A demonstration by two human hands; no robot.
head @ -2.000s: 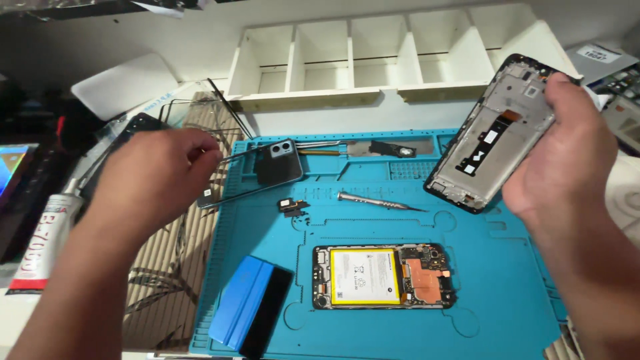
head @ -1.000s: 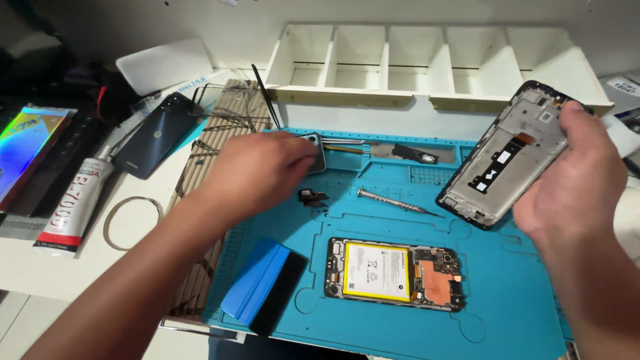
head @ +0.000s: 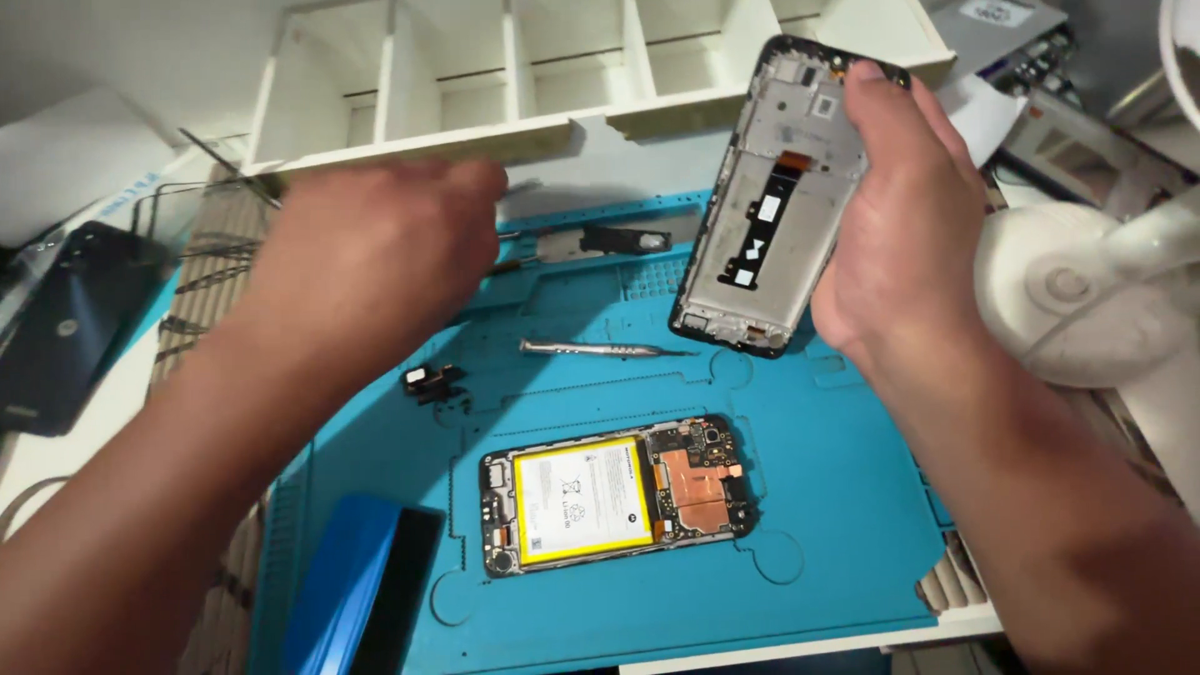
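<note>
My right hand (head: 905, 202) grips a bare smartphone frame (head: 797, 211) by its right edge, held upright and tilted above the mat, with a black flex cable on its inner face. My left hand (head: 403, 239) is over the upper left of the blue silicone repair mat (head: 844, 525); its fingers face away, so whether it holds anything is hidden. On the mat lies an opened smartphone (head: 614, 497) with a yellow-edged battery (head: 581, 502) and copper-coloured shielding. Beyond it are a precision screwdriver (head: 600, 349) and small black phone parts (head: 433, 382).
A white divided tray (head: 595, 131) stands behind the mat. Tools and a metal piece (head: 609, 242) lie along the mat's rear. A blue-and-black block (head: 361, 586) is at front left, a dark phone back (head: 80, 323) at far left, and a white lamp base (head: 1064, 286) at right.
My left hand was at the small phone back cover at the mat's rear; that cover is now out of sight. My right hand still holds the frame. The view has moved closer.
</note>
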